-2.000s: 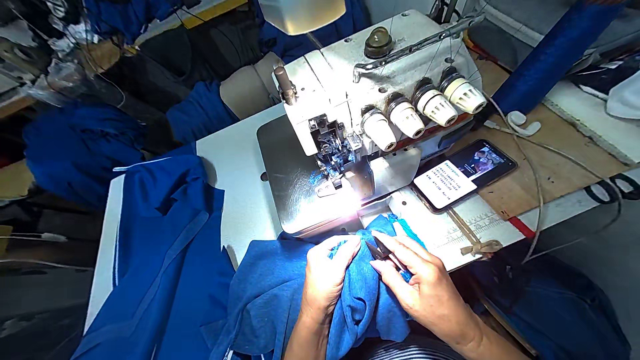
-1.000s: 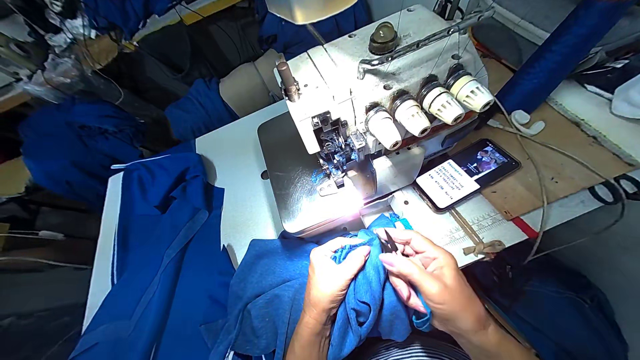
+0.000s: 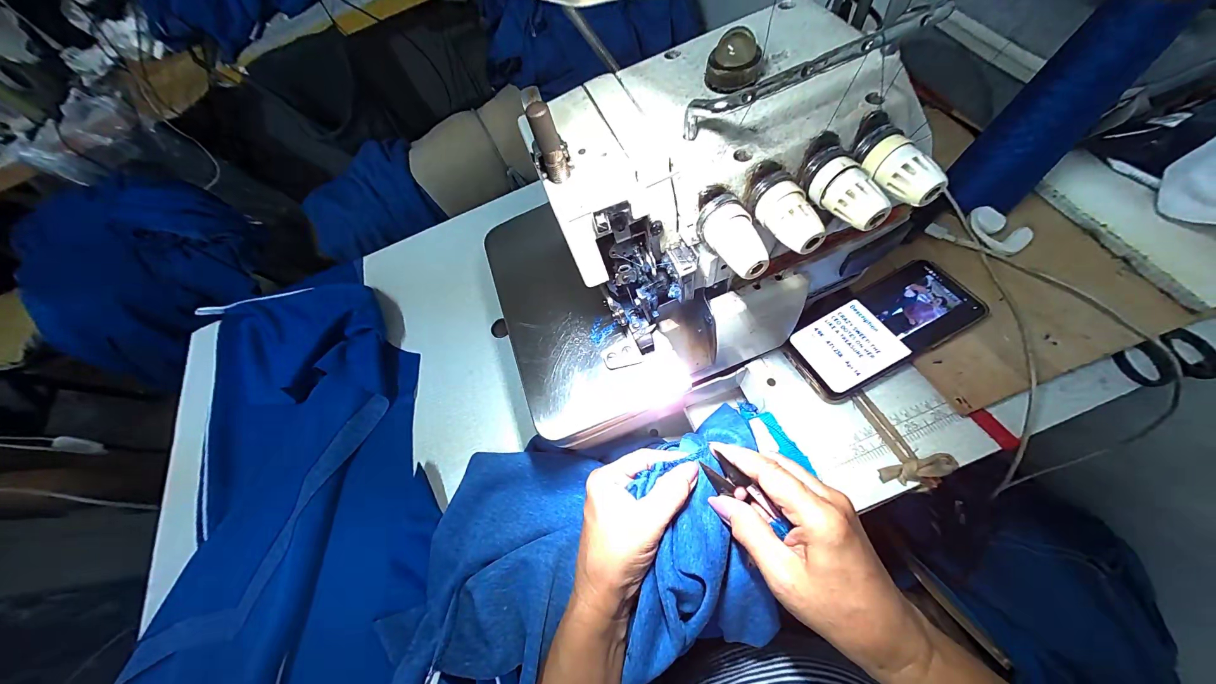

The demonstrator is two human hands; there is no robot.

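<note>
My left hand (image 3: 632, 522) pinches a gathered edge of the blue fabric (image 3: 513, 532), which drapes over the table's front edge and my lap. My right hand (image 3: 807, 532) holds small dark thread snips (image 3: 746, 486), their two blades parted and pointing at the cloth beside my left fingertips. Both hands are just in front of the overlock sewing machine (image 3: 655, 275), close to its lit metal plate (image 3: 541, 351). A bright blue strip of cloth (image 3: 784, 442) lies just beyond my right hand. The exact spot between blades and fabric is partly hidden by my fingers.
A smartphone (image 3: 888, 328) rests right of the machine, near white earphones (image 3: 1002, 233) and a loose cable. Black scissor handles (image 3: 1164, 359) are at the far right. Blue garment pieces (image 3: 313, 456) cover the table's left side. A blue fabric roll (image 3: 1073, 104) leans behind.
The snips have turned in my right hand and their blades now sit closer to the fabric by my left fingers. My left hand keeps its pinch on the cloth.
</note>
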